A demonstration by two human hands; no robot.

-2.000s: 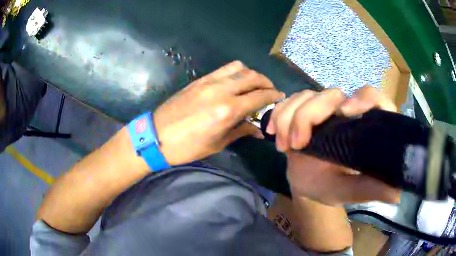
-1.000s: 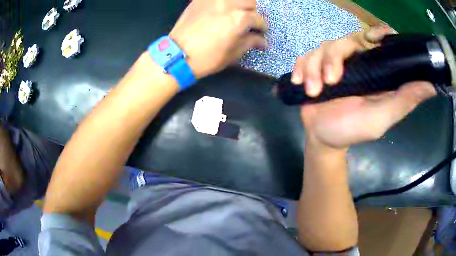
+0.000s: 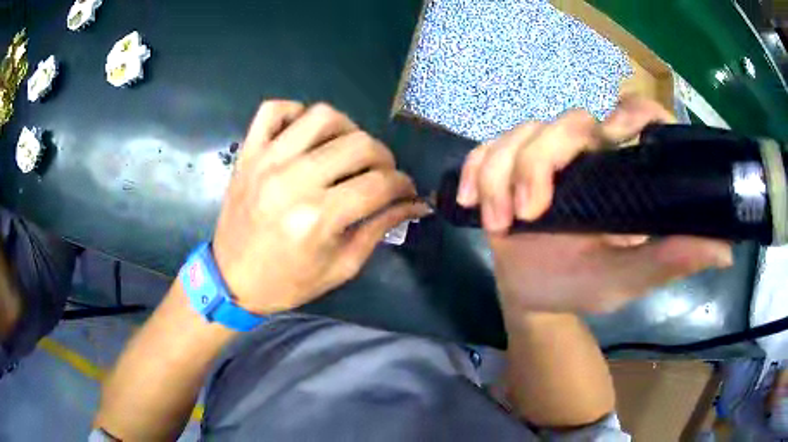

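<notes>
My right hand is wrapped around the thick black electric screwdriver, which lies level with its narrow front pointing left. My left hand has its thumb and fingertips together right at the tool's tip. Something tiny and dark shows there, too small and blurred to name. A white plastic housing lies just below my left fingertips on the bench, mostly hidden by the hand.
The cardboard tray full of small silvery-blue screws is behind the hands. Several white housings and a gold-coloured pile are at far left. Dark specks lie beside my left hand. A black cord runs at lower right.
My left hand has come back from over the screw tray to the tool tip, now covering most of the white housing. The screwdriver has moved down and left.
</notes>
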